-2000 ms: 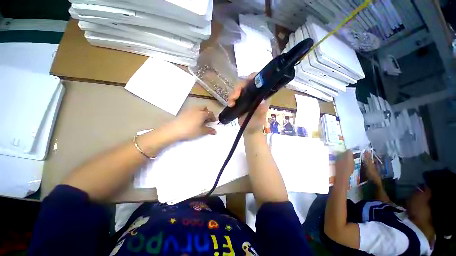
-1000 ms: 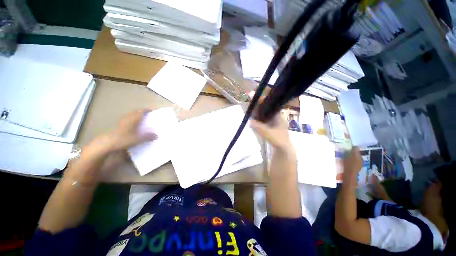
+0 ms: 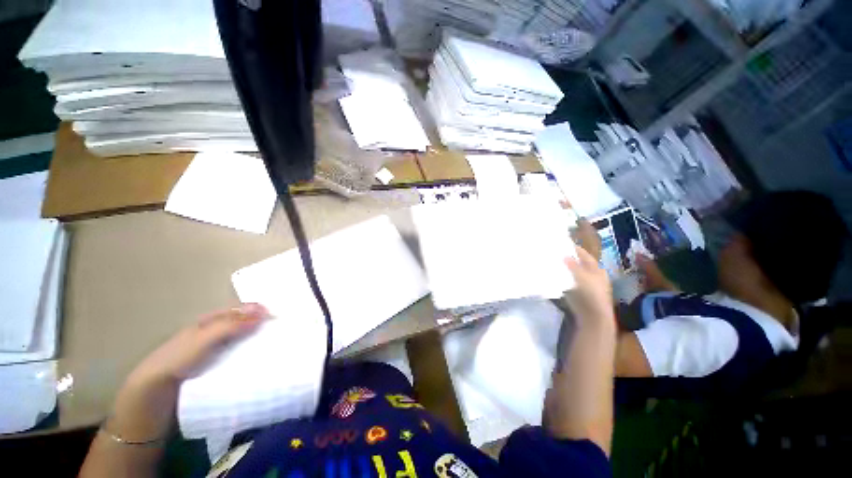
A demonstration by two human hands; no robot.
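My left hand (image 3: 210, 338) holds a thick set of white sheets (image 3: 252, 383) at the bench's front edge, near my body. My right hand (image 3: 589, 280) is at the right edge of a white stack (image 3: 495, 247); the fingers touch it, partly hidden behind its edge. A white cover (image 3: 369, 271) lies flat between the hands. The black electric screwdriver (image 3: 276, 84) hangs at the upper left centre, held by neither hand. Its black cable (image 3: 313, 289) crosses in front of the cover.
Tall white stacks (image 3: 154, 89) stand at the back left, others (image 3: 490, 93) at the back right. A square white sheet (image 3: 224, 191) and a clear bag of small screws (image 3: 346, 173) lie near the back. White covers (image 3: 28, 289) lie at far left. Another person (image 3: 747, 308) works at right.
The view has turned right. My right hand has moved away from the screwdriver to the right stack. My left hand has brought the sheet set close to my body. The screwdriver hangs free.
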